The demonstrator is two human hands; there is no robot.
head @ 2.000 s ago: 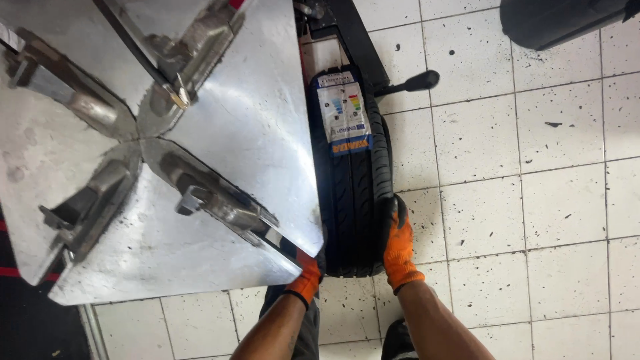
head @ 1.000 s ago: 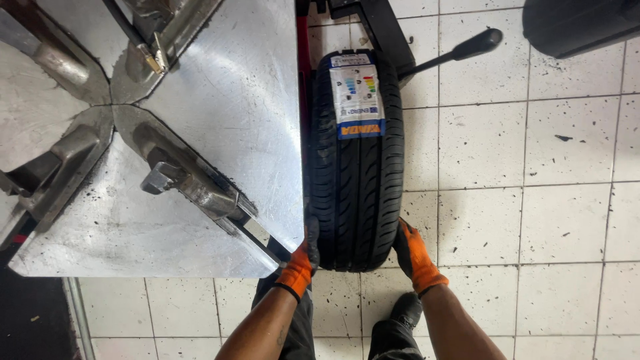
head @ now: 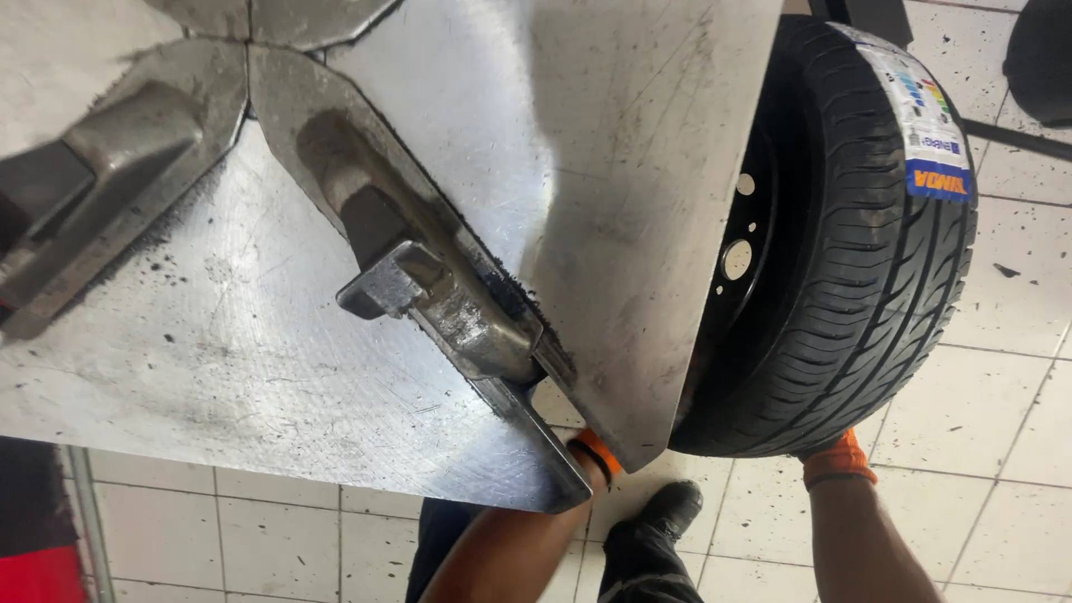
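A black car tire (head: 888, 276) on a black steel wheel rim (head: 741, 243) leans beside the metal turntable (head: 620, 167) of a tire changer, its inner side partly hidden by the plate. A paper label (head: 917, 109) with coloured bars is stuck on the tread. My right hand (head: 837, 456), in an orange and dark glove, is at the tire's bottom edge; its fingers are hidden beneath the tire. My left hand (head: 599, 452) is mostly hidden under the turntable's corner, with only the orange cuff showing, so what it touches cannot be seen.
Metal clamps (head: 477, 310) with jaws sit in the turntable's slots. Right of the tire a dark lever (head: 1017, 138) sticks out, and a dark rounded object (head: 1043, 63) is at the top right. My shoe (head: 670, 507) stands on the tiled floor (head: 946, 410), which has scattered black bits.
The tire has tilted, so its rim side now shows beside the turntable. My left hand has passed from the tire's near left side to behind the turntable corner. The view has shifted closer.
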